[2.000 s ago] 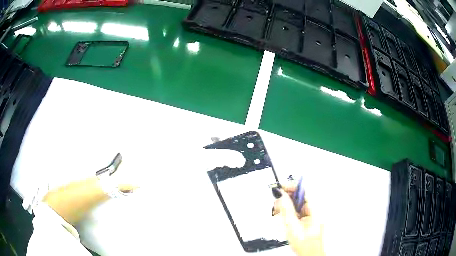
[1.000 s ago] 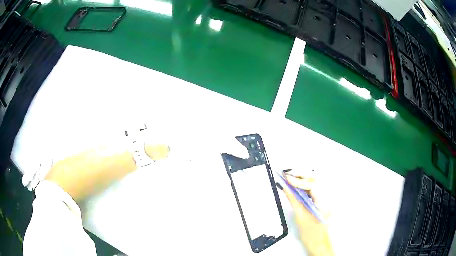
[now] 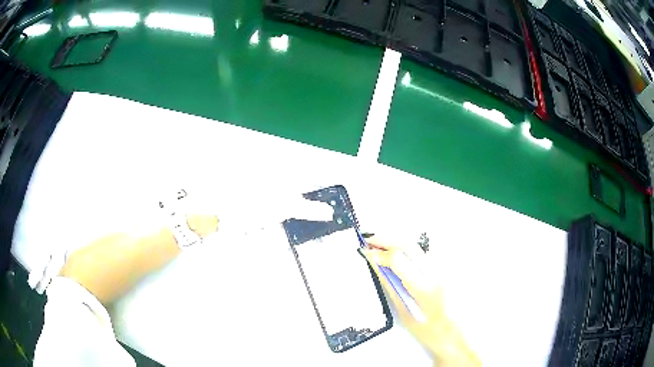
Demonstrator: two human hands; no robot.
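A black phone middle frame (image 3: pixel 339 269) lies at a slant over the white mat, its solid camera end away from me. My left hand (image 3: pixel 280 210), in a white glove, barely stands out from the mat. Its fingers cover a patch at the frame's upper left and appear to hold it there. My right hand (image 3: pixel 401 276) is shut on a slim purple-blue tool (image 3: pixel 396 282), whose tip is at the frame's upper right edge. Small dark parts (image 3: pixel 424 242) lie on the mat right of that hand.
The white mat (image 3: pixel 165 154) borders a green surface (image 3: pixel 287 93) with a white strip (image 3: pixel 379 104). Other frames lie at far left (image 3: pixel 84 49) and right (image 3: pixel 607 188). Black trays stand at back (image 3: pixel 459 39), right (image 3: pixel 609 294) and left (image 3: pixel 29 115).
The view has shifted. My right hand has moved from the frame's middle right edge up nearer its camera end, and the tool now slants toward that edge. The small dark parts are more exposed.
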